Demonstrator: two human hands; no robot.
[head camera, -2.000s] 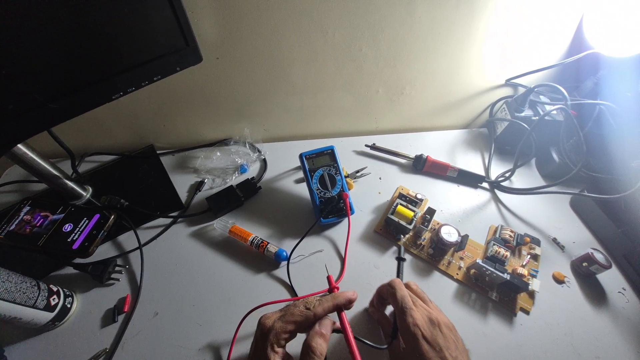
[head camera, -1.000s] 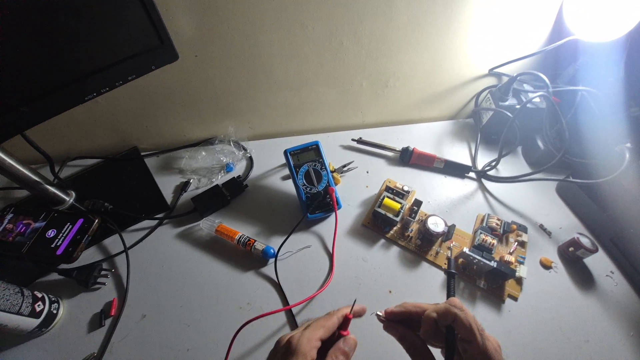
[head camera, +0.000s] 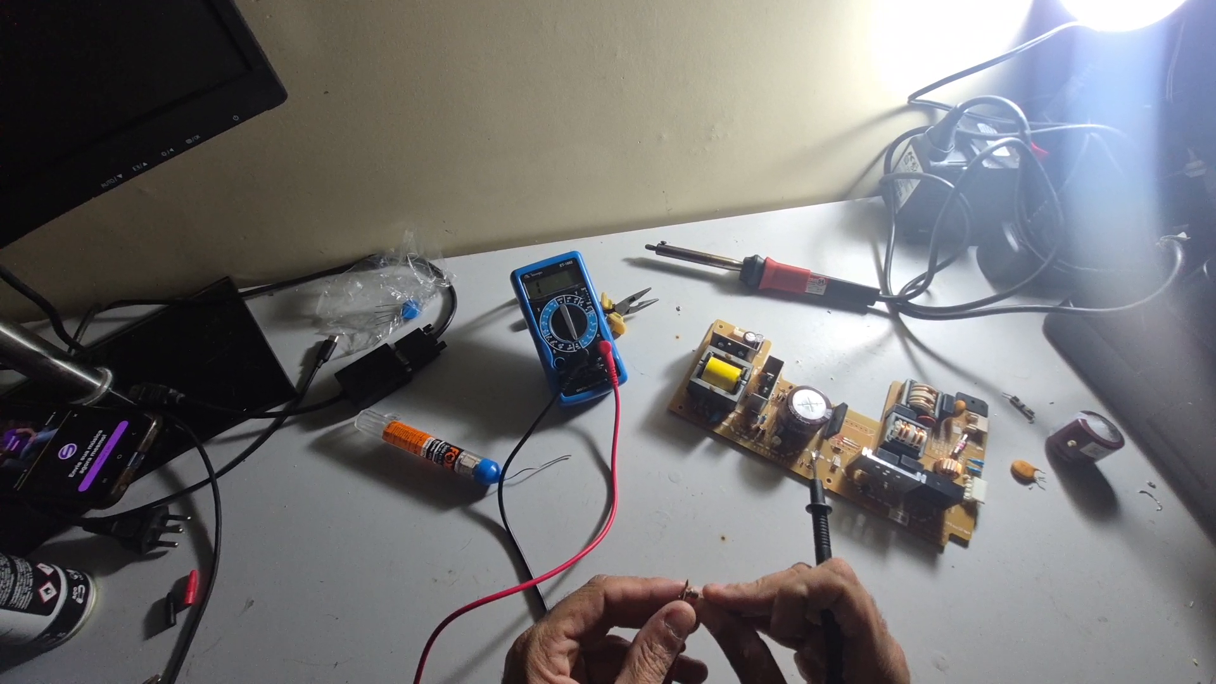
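Note:
At the bottom centre, my left hand (head camera: 608, 632) pinches a small component (head camera: 689, 594) whose exact kind I cannot tell. Fingertips of my right hand (head camera: 807, 613) touch its other side. The right hand also holds the black test probe (head camera: 821, 532), its tip pointing up towards the near edge of the brown circuit board (head camera: 855, 427). The red probe is not visible; only its red lead (head camera: 613, 465) shows, running from the blue multimeter (head camera: 568, 328) down to the lower left. The multimeter lies face up, left of the board.
Pliers (head camera: 632, 304) lie behind the multimeter, and a soldering iron (head camera: 793, 280) near the wall. Left are a solder tube (head camera: 427, 451), a plastic bag (head camera: 380, 294), a phone (head camera: 71, 456) and a spray can (head camera: 43, 603). Right of the board are a capacitor (head camera: 1086, 437) and an orange disc component (head camera: 1026, 471).
My hands, apart one second ago, now meet at the small component. The red probe, seen in my left hand before, is out of sight. The black probe is still in my right hand.

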